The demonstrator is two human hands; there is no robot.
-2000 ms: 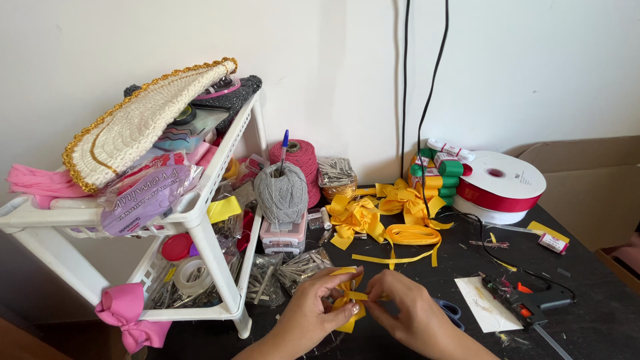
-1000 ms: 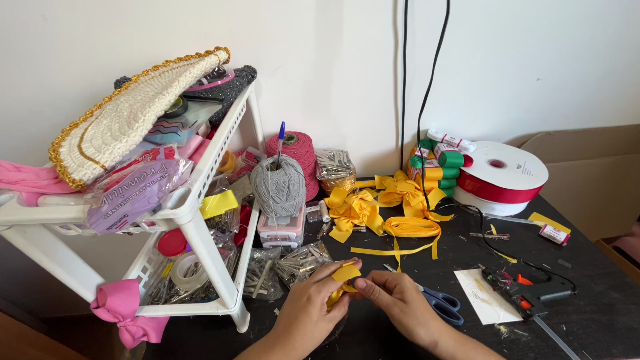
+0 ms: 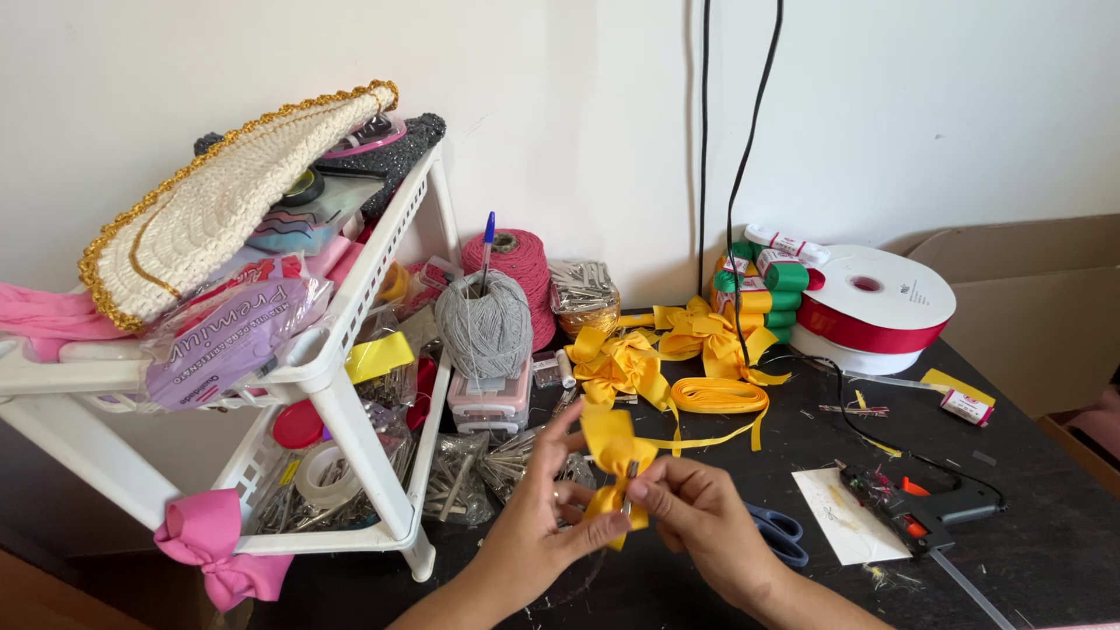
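Note:
A yellow ribbon bow (image 3: 611,446) is held upright between my two hands over the front of the black table. My left hand (image 3: 547,516) supports it from the left, the thumb at its lower loop and the fingers behind. With thumb and forefinger, my right hand (image 3: 696,516) pinches a narrow metal hair clip (image 3: 630,486) at the bow's middle. Behind them lie finished-looking yellow bows (image 3: 617,367) and a flat coil of yellow ribbon (image 3: 717,395). Blue-handled scissors (image 3: 776,534) rest just right of my right hand, partly hidden by it.
A black hot glue gun (image 3: 927,516) lies on a white card (image 3: 844,516) at right. Ribbon spools (image 3: 875,297) stand behind. Gray yarn (image 3: 484,324) sits on a pink box (image 3: 490,398). A white plastic shelf (image 3: 350,455) occupies the left. Black cables (image 3: 748,157) hang down onto the table.
The bow has been raised and turned upright, and a metal clip now shows against its middle. My left fingers have spread out behind the bow.

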